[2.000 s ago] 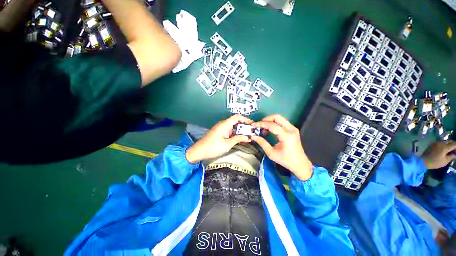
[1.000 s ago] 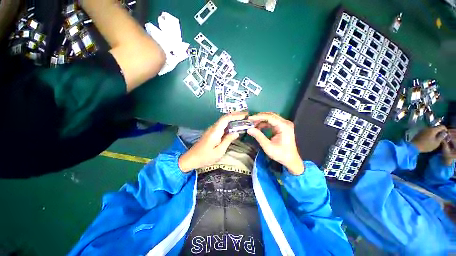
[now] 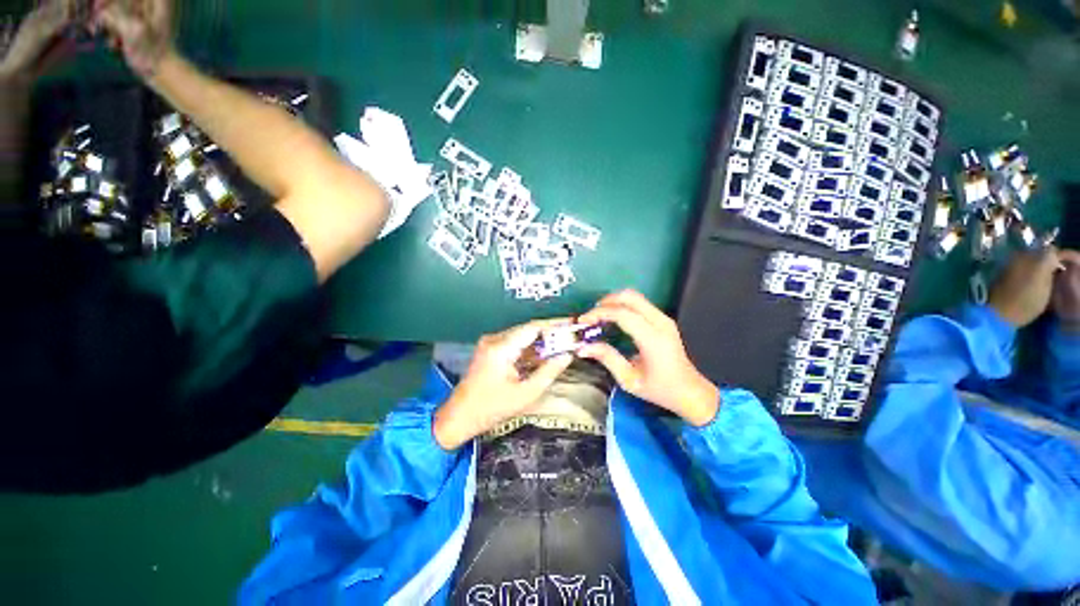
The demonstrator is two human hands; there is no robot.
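Observation:
My left hand [image 3: 503,376] and my right hand [image 3: 649,360] hold one small plated unit [image 3: 559,341] between their fingertips, in front of my waist at the bench's near edge. The unit looks silver-white with dark parts; the fingers cover its ends. A messy pile of silver-white faceplates [image 3: 509,225] with open windows lies on the green bench just beyond my hands. One loose faceplate [image 3: 455,95] lies apart, farther back. A black foam tray [image 3: 740,302] stands to the right, with rows of plated units [image 3: 839,142] in both sections.
A white crumpled thing [image 3: 385,166] lies left of the pile. A neighbour's bare arm [image 3: 278,154] reaches over black parts trays at left. A metal upright with bolted foot [image 3: 559,45] stands at the back. At right are small components [image 3: 983,201] and another person's hands [image 3: 1028,282].
The view has shifted, so the bench things sit lower or farther left. The unit has turned in my fingertips and shows more of its face than one second ago. The left neighbour's hands now show.

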